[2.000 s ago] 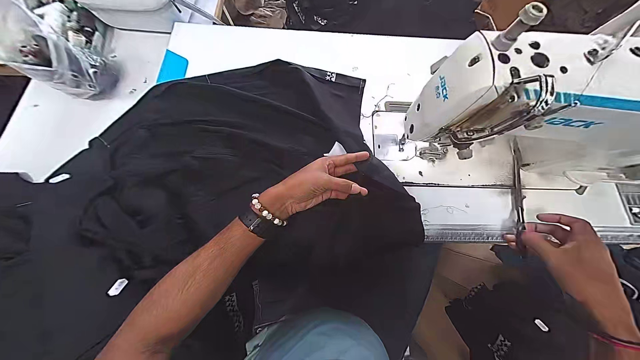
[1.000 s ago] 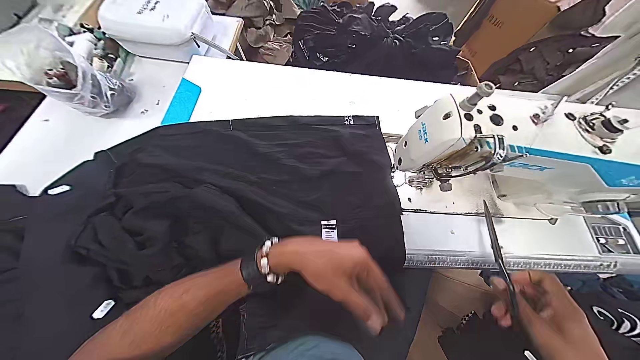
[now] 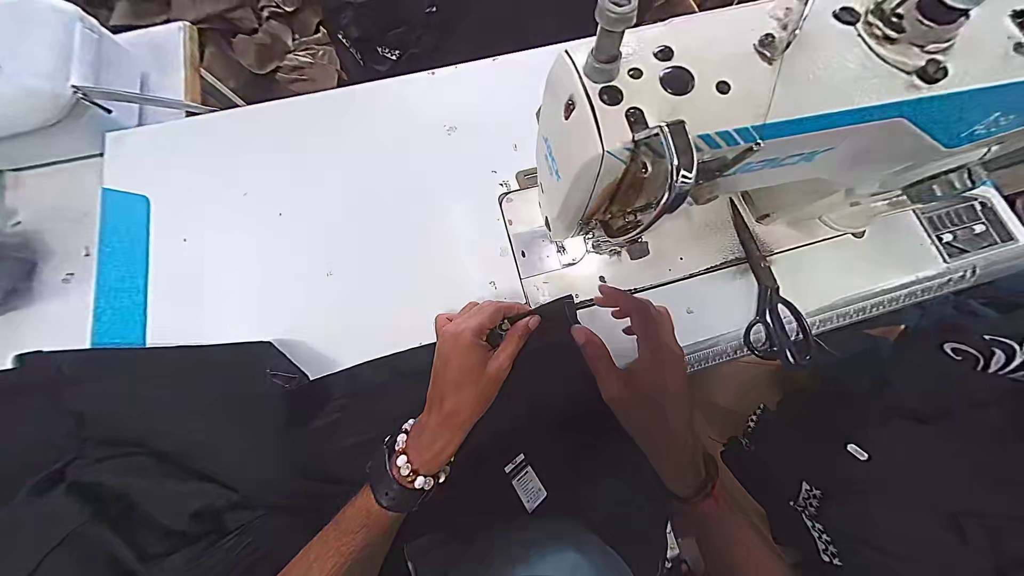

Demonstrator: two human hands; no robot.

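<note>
A black fabric garment (image 3: 344, 432) lies across the front of the sewing table and over my lap, with a white printed label (image 3: 526, 483) on it. My left hand (image 3: 480, 360), with a beaded bracelet and a dark wristband, pinches the garment's edge between thumb and fingers. Beside that edge is my right hand (image 3: 640, 376), fingers apart, its thumb close to or touching the cloth; which of the two I cannot tell. Just beyond both hands stand the needle and presser foot (image 3: 588, 250) of a white Jack sewing machine (image 3: 680, 96). Black-handled scissors (image 3: 772, 312) lie on the machine bed, right of my hands.
A metal ruler strip (image 3: 896, 302) runs along the table's front edge. More black fabric with white patterns (image 3: 888, 448) lies at lower right. At upper left a white case (image 3: 48, 72) bears a pointed metal tool (image 3: 144, 99). Brown cloth (image 3: 264, 40) is heaped behind the table.
The scissors, earlier in my right hand, now lie on the machine bed. The garment has shifted toward me, off the white tabletop. Both hands have come together at its edge. The view is closer.
</note>
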